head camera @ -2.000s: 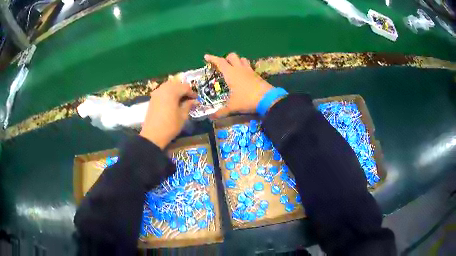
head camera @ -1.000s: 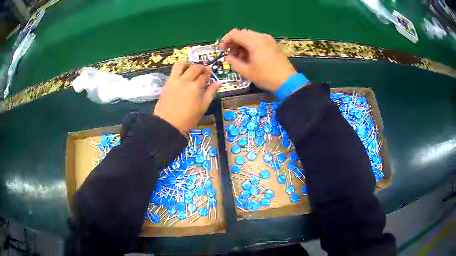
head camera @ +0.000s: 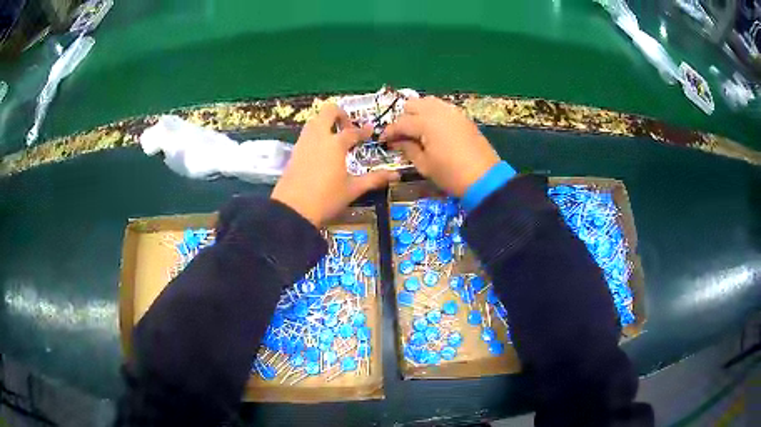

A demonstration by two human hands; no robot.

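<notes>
A circuit board unit (head camera: 364, 104) in a whitish housing lies near the metal edge rail, partly covered by my fingers. My left hand (head camera: 321, 163) is at its left side, thumb along the near edge and fingertips over the board. My right hand (head camera: 446, 142) is at its right side, fingertips pinched at a dark thin wire-like part on the board. Whether a blue disc is between the fingers cannot be seen. A crumpled clear plastic bag (head camera: 213, 154) lies left of the unit, its right end behind my left hand.
A left cardboard tray (head camera: 140, 279) and a right cardboard tray (head camera: 434, 369) hold blue disc components with leads, below my forearms. The worn edge rail (head camera: 567, 117) runs behind the hands. On the green conveyor belt (head camera: 292, 50) another board unit (head camera: 696, 87) with a plastic bag is at the right.
The unit was held up and tilted; now it lies flat by the rail. My right fingers have moved from its outer edge onto the board. Other units on the belt have shifted right.
</notes>
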